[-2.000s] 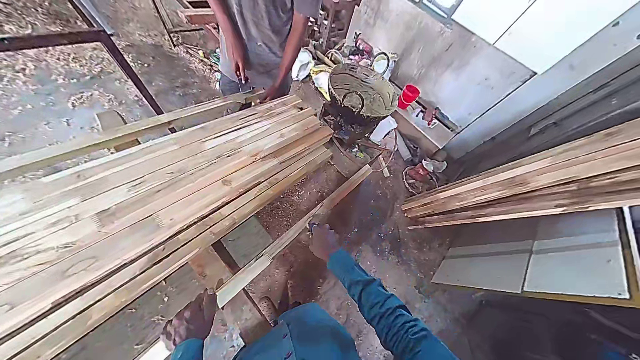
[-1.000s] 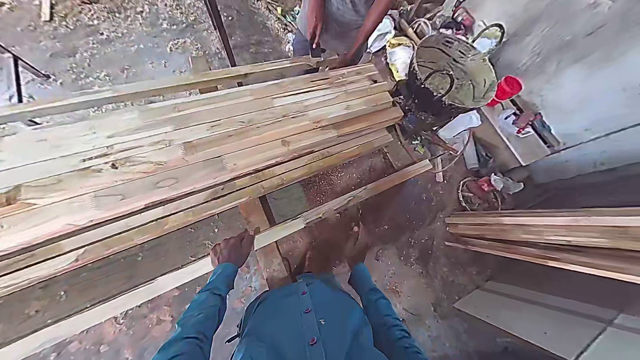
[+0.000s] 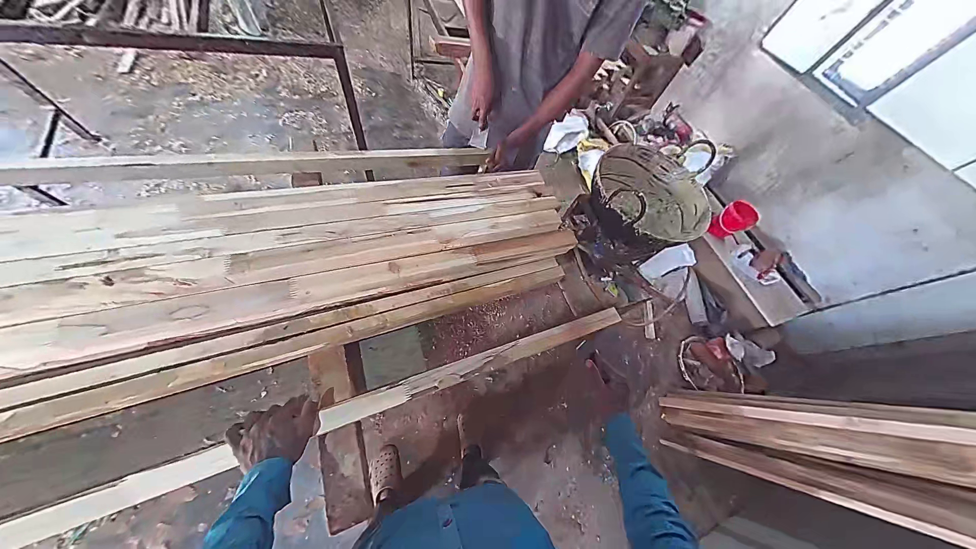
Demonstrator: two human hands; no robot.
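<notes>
A long, narrow wooden strip runs diagonally in front of my body, across a short timber crosspiece. My left hand grips it just left of that crosspiece, with the strip passing under the palm and fingers. My right hand is off the strip, below and right of its far end; its fingers are blurred against the dark floor and nothing can be made out in it. Beyond the strip lies a row of long finger-jointed wooden boards, side by side.
Across the boards a person in a grey shirt holds the end of another timber. A worn basket, a red plastic cup and clutter stand at the back right. More boards jut in from the right.
My right hand was on the strip two seconds ago and is now away from it, to the right. My left hand remains on the strip. The view has shifted.
</notes>
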